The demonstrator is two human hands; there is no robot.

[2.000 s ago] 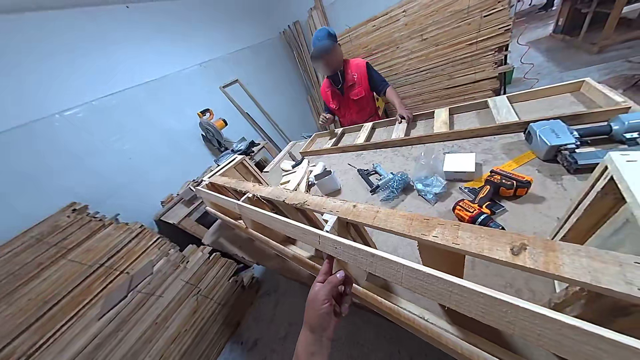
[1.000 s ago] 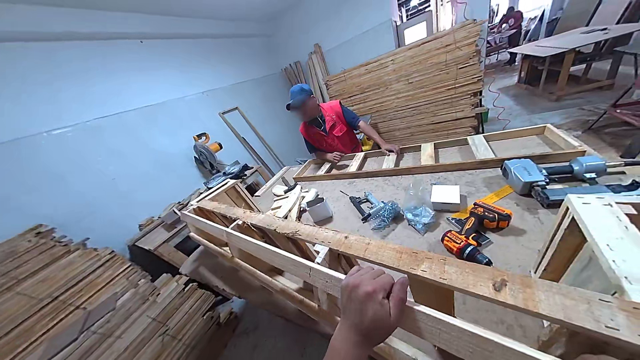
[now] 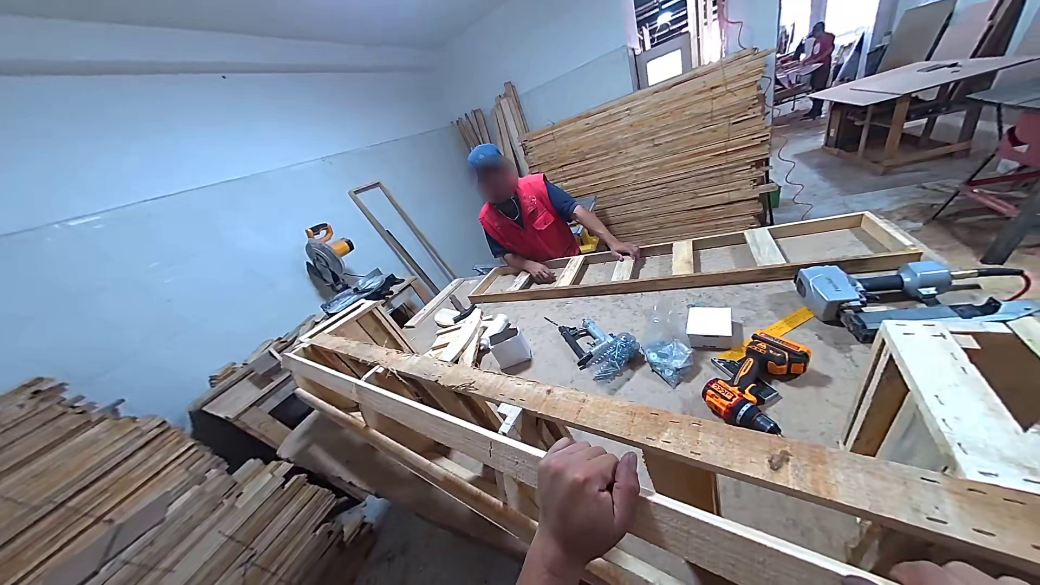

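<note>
My left hand (image 3: 581, 500) is closed over the top edge of a pale wooden rail (image 3: 439, 418), part of a long timber frame that runs diagonally across the view. Beside that rail lies a rougher, wider board (image 3: 674, 426) with staples in it. At the bottom right edge only the knuckles of my right hand (image 3: 942, 573) show, close to the same rail; its grip is cut off by the frame edge. Across the workbench a co-worker in a red vest rests both hands on a ladder-like wooden frame (image 3: 682, 258).
On the workbench (image 3: 601, 313) are an orange cordless drill (image 3: 743, 382), a small nailer (image 3: 581, 341), bags of screws (image 3: 669, 357), a white box (image 3: 709, 325) and a large nail gun (image 3: 873, 292). Stapled frames stand at right. Slats (image 3: 106, 487) are piled at lower left.
My left hand has gone from below the rail, with fingers up against it, to a grip over its top. Part of my right hand has appeared at bottom right. The view has swung right.
</note>
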